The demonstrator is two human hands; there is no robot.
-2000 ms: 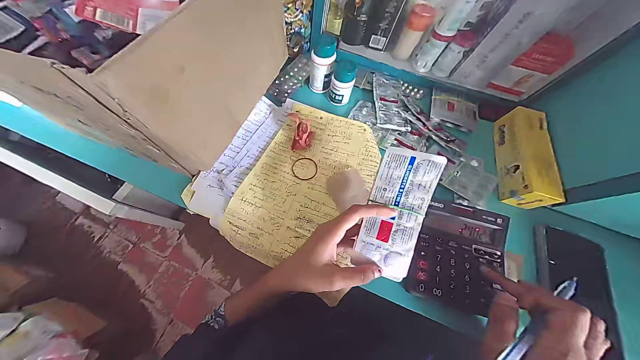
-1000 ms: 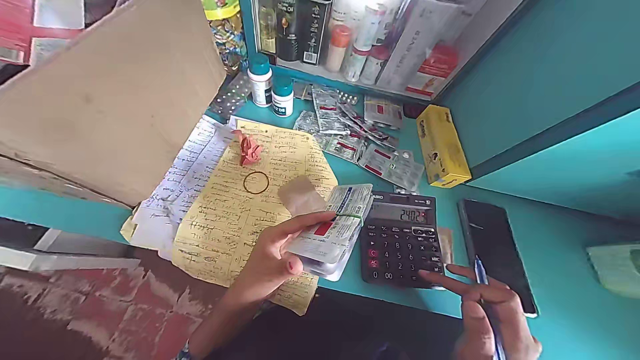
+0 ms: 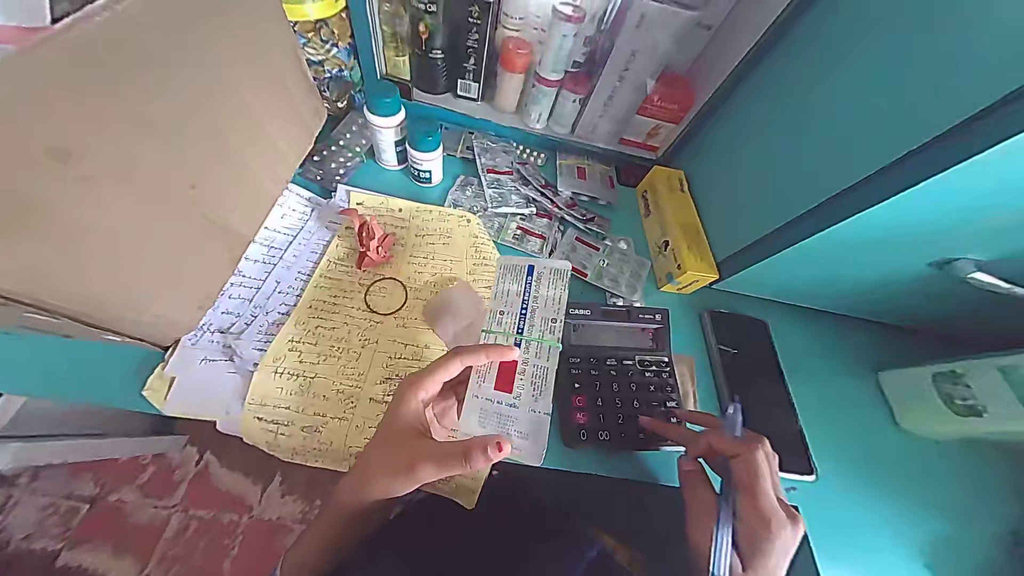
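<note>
My left hand (image 3: 436, 424) holds a stack of tablet blister strips (image 3: 524, 392) bound with a green rubber band, the printed foil side facing up. A blue pen (image 3: 726, 488) is held in my right hand (image 3: 740, 480), while an extended finger touches the lower right keys of a black Casio calculator (image 3: 616, 384). Beneath and left of the strips lies a yellow sheet with handwriting (image 3: 320, 352). On that sheet are a brown rubber band (image 3: 386, 296), a crumpled pink paper (image 3: 372, 240) and a small pale paper piece (image 3: 456, 312).
A smartphone (image 3: 756, 384) lies right of the calculator. Behind are a yellow box (image 3: 676, 228), several loose blister strips (image 3: 588, 256) and two white bottles with teal caps (image 3: 386, 128) (image 3: 425, 156). A large cardboard box (image 3: 152, 152) borders the left side, over white written sheets (image 3: 248, 296).
My left hand has turned the banded strips so their printed face shows more fully than a second ago. My right hand stays at the calculator with the pen. The view has shifted.
</note>
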